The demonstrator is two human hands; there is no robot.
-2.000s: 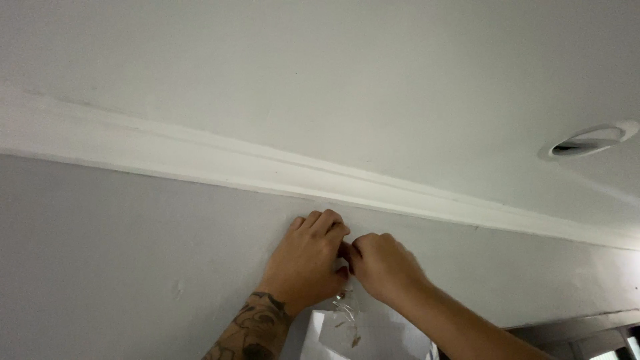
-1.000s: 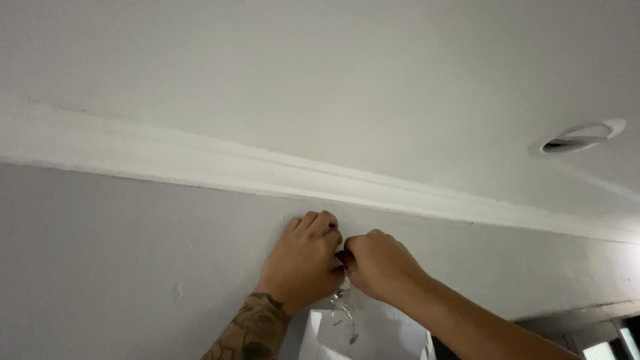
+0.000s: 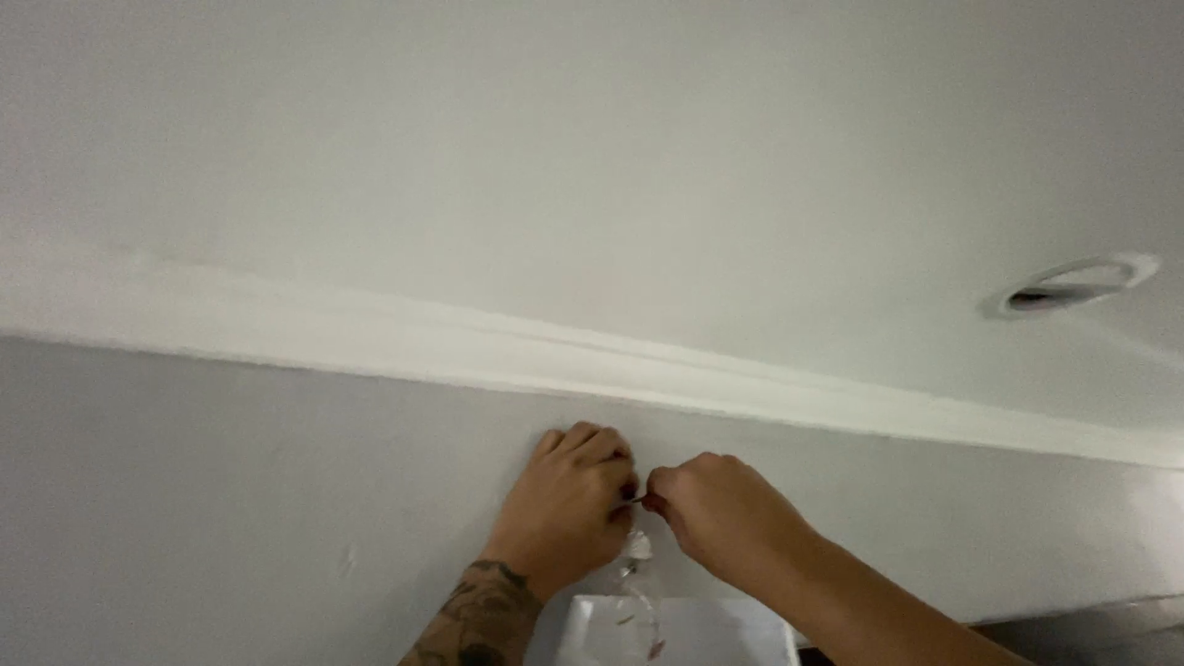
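Observation:
Both of my hands are at the grey wall [image 3: 231,481], just below the white cornice moulding [image 3: 555,356]. My left hand [image 3: 569,504], on a tattooed forearm, has its fingers curled around something small that they mostly hide. To its right, my right hand [image 3: 726,509] pinches the end of a thin dark piece, perhaps a wire, that runs across the small gap between the hands. Beneath them hang thin pale wires [image 3: 647,601] with small reddish ends, by a small white fitting [image 3: 638,546]. A white box-shaped thing [image 3: 689,629] is below these wires.
A round recessed fitting or opening [image 3: 1068,285] is in the white ceiling [image 3: 592,166] at the right. The cornice runs along the wall's top edge. At the lower right is a dark frame or ledge [image 3: 1101,634], partly out of view.
My right hand has drawn a little away to the right from my left hand, and a thin piece now shows between them. My left hand has hardly moved.

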